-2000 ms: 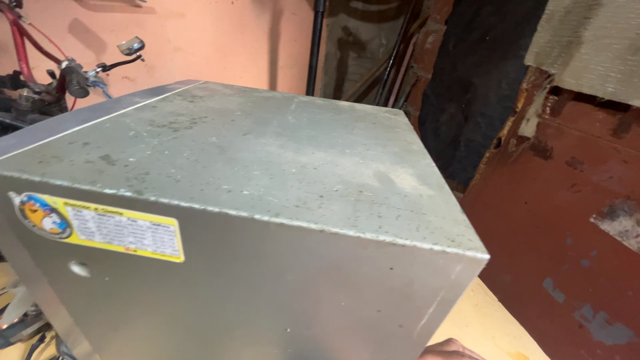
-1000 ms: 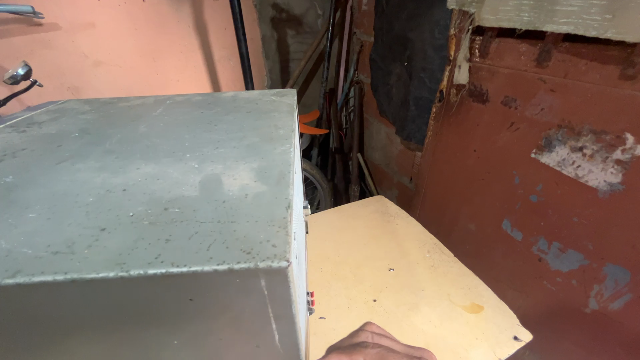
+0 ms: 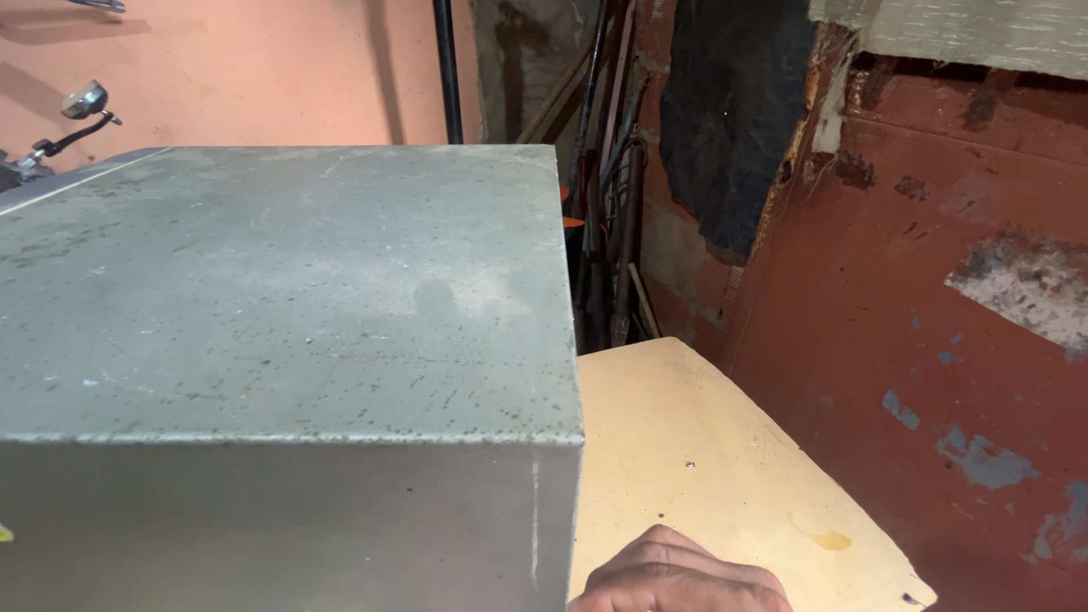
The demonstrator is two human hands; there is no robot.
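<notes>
A large grey metal box, its top speckled with spots (image 3: 289, 289), fills the left and middle of the head view. Its near side panel (image 3: 280, 518) faces me and bears a pale scratch close to the right corner. At the bottom edge, just right of that corner, my right hand (image 3: 684, 578) shows its bent knuckles over a cream tabletop (image 3: 731, 450). The fingertips are hidden, so whether it grips anything cannot be told. My left hand is out of the picture.
A red-brown painted panel (image 3: 892, 340) with peeling patches stands along the right. Long poles and bars (image 3: 603, 212) lean in the corner behind the box. At the upper left, a bicycle or motorcycle brake lever and mirror-like part (image 3: 85, 100) stand before a pink wall (image 3: 255, 68).
The view has swung to the right, and the box's yellow label has almost left the frame. More of the tabletop and of my right hand shows than two seconds ago.
</notes>
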